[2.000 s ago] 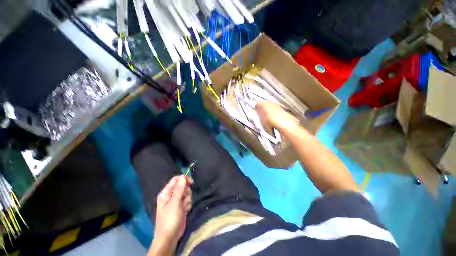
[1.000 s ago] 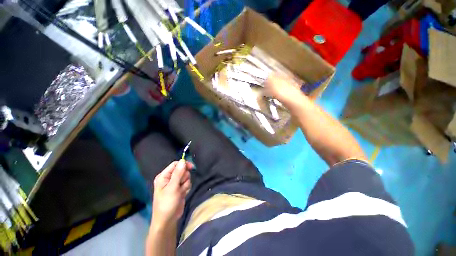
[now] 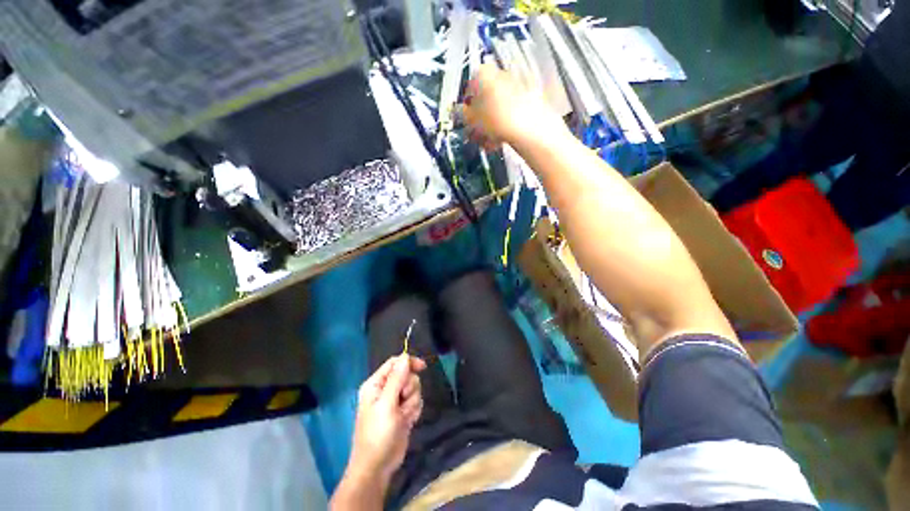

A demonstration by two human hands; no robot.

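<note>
My left hand (image 3: 391, 404) is above my lap, thumb and fingers pinched on a thin yellow lead wire (image 3: 407, 337) with a small silvery tip pointing up. My right hand (image 3: 499, 108) is stretched out over the bench at the right strip bundle (image 3: 589, 75); its fingers are bent among the strips, and I cannot tell if they grip one. White-grey strips hang over the bench edge below that hand. The crimping machine (image 3: 229, 90) stands ahead, with a heap of tiny silver terminals (image 3: 349, 205) at its base and the crimping die (image 3: 244, 195) to the left of the heap.
The left strip bundle (image 3: 105, 269) hangs over the bench edge, yellow ends down. An open cardboard box (image 3: 718, 245) with strips stands at the right, partly behind my right forearm. A red container (image 3: 798, 245) lies beyond it. Black cables (image 3: 424, 140) run down beside the machine.
My right hand has left the cardboard box and moved up to the right strip bundle on the bench. The view has turned toward the machine. My left hand still pinches the wire over my lap.
</note>
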